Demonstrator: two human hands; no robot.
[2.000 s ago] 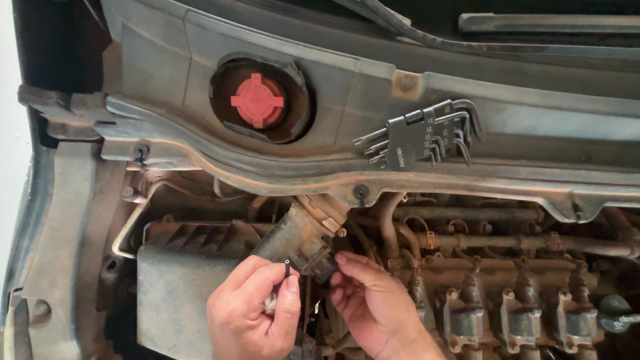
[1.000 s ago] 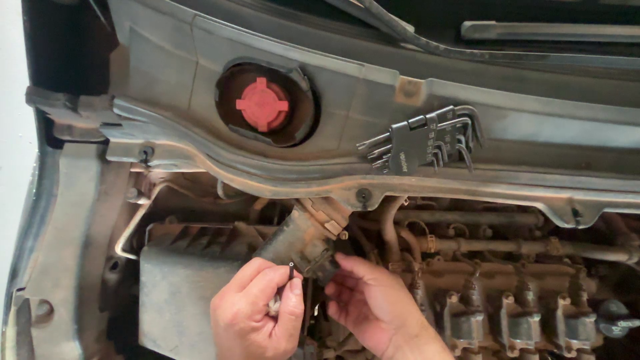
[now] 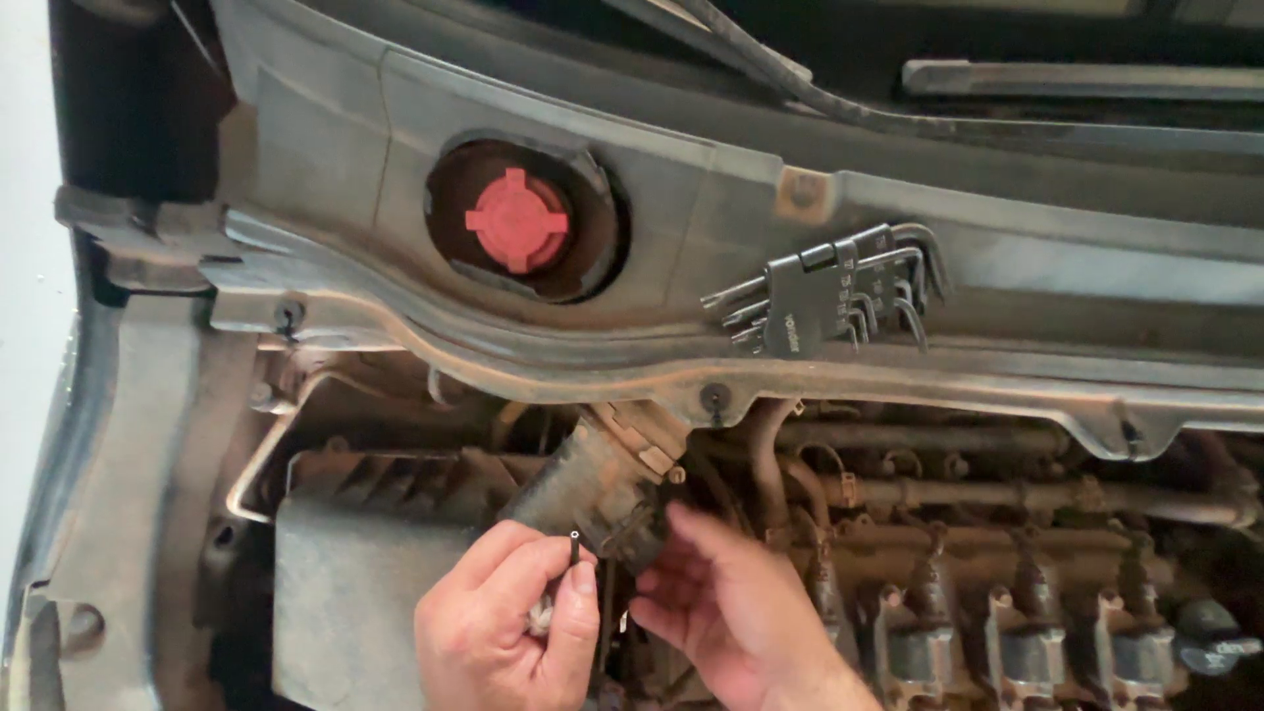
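My left hand (image 3: 509,617) pinches a small dark key with a hollow-looking tip (image 3: 574,549) between thumb and fingers; a pale, roundish part shows under the fingers, its kind unclear. My right hand (image 3: 726,602) is at the black connector (image 3: 635,533) on the side of the dusty black intake duct (image 3: 583,484), fingers curved around its right side. Whether the fingers grip it cannot be told. The hands are apart, with the connector between them. Above them, a folding-style black holder of L-shaped keys (image 3: 810,296) lies on the grey cowl panel.
A red cap (image 3: 516,220) sits in a round opening of the cowl (image 3: 662,227). The air filter housing (image 3: 365,583) is left of my hands. Ignition coils (image 3: 918,642) and pipes (image 3: 948,494) fill the right side. A wiper arm (image 3: 770,69) crosses the top.
My right hand's fingers have spread somewhat beside the connector. My left hand holds the key in much the same place.
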